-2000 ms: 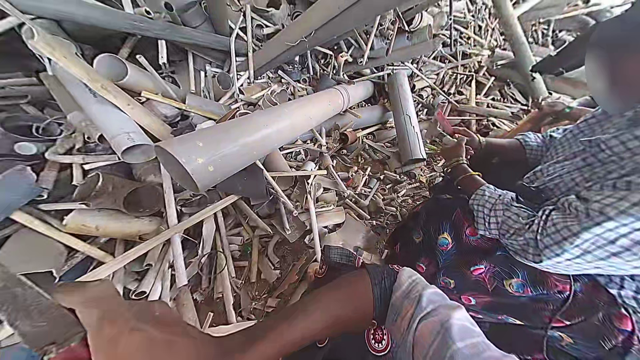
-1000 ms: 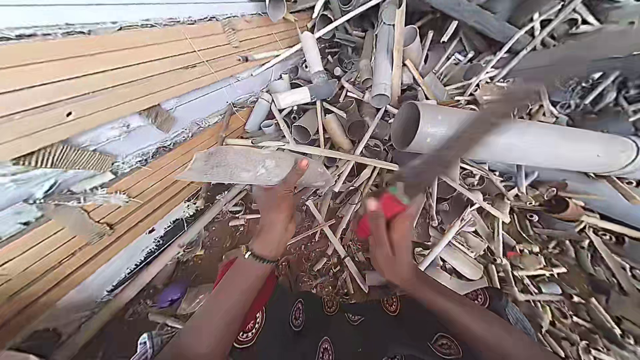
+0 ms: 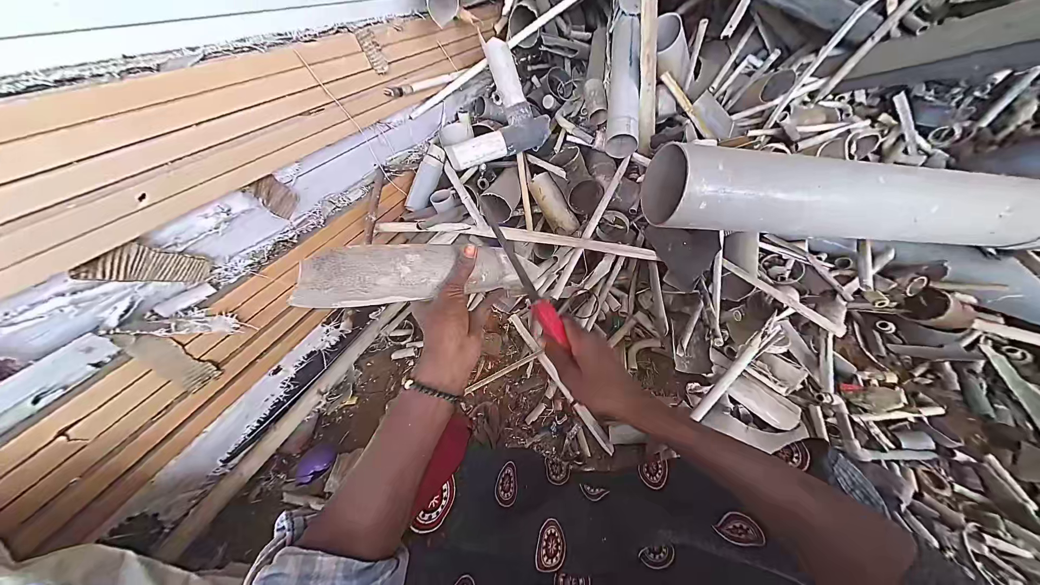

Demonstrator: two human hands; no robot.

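Observation:
My left hand (image 3: 451, 333), with a dark beaded bracelet at the wrist, holds a grey, dirty piece of plastic pipe (image 3: 366, 275) by its right part, thumb on top. The piece lies roughly level across my view. In my right hand (image 3: 593, 370) is the red handle (image 3: 551, 322) of a long-bladed tool, a knife or a saw; which one I cannot tell. Its dark narrow blade (image 3: 513, 258) points up and to the left, passing over or against the right end of the pipe piece. My right fingers are partly hidden.
A large grey pipe (image 3: 837, 195) lies at the right on a heap of pipe offcuts (image 3: 556, 199) and thin strips. Brown ribbed panels (image 3: 162, 162) with torn edges slope along the left. A patterned dark cloth (image 3: 617, 520) covers my lap.
Since one second ago, the tool's blade has swung from pointing up and right to up and left, down to the pipe piece. The view has turned left since two seconds ago; the other person is out of view.

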